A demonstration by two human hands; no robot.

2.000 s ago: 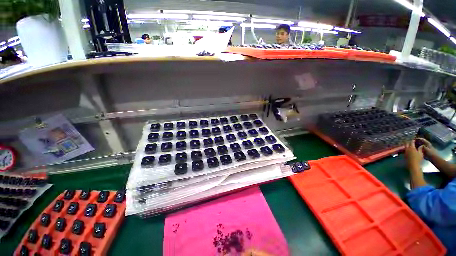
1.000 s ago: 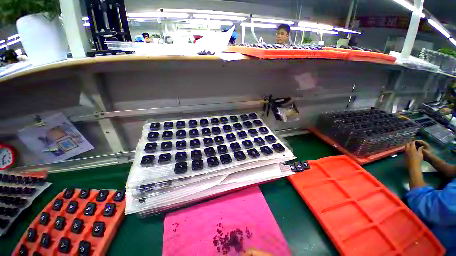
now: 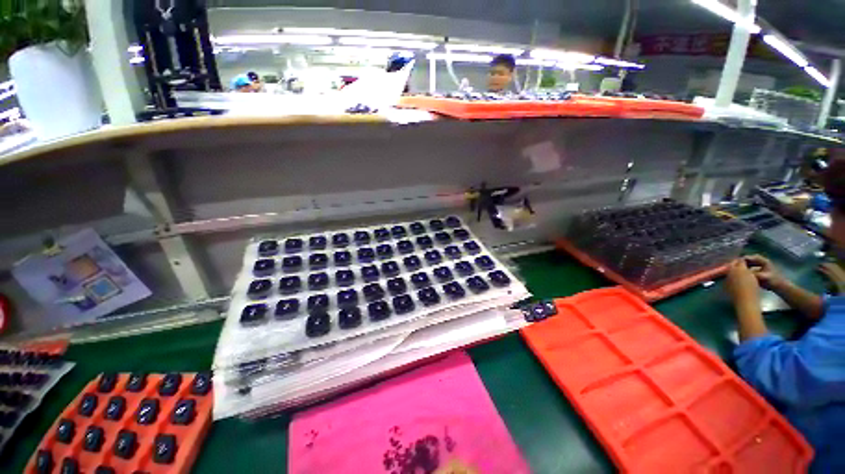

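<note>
A bright pink mat (image 3: 398, 407) lies in front of me with a patch of tiny dark parts (image 3: 417, 454) near its lower edge. A small blurred bit of a hand, seemingly my right hand (image 3: 454, 467), shows at the bottom edge beside the parts; what it holds is hidden. My left hand is out of the picture. Behind the mat, a stack of white blister trays (image 3: 278, 356) bears rows of glossy black device housings (image 3: 401, 305). The front row of the top tray has bare places at its left. Two or so black units (image 3: 539, 311) stick out at the stack's right corner.
A red parts tray (image 3: 199, 428) with black units stands at left, a pale blister tray (image 3: 57, 375) beyond it. A red compartment tray (image 3: 639, 370) lies at right. Stacked clear trays (image 3: 653, 250) and a neighbouring worker's blue sleeve (image 3: 788, 366) are farther right. A shelf (image 3: 278, 123) spans above.
The view has turned slightly, so the bench things sit a little farther left and lower. The bit of hand stays at the bottom edge. The trays and units look unchanged.
</note>
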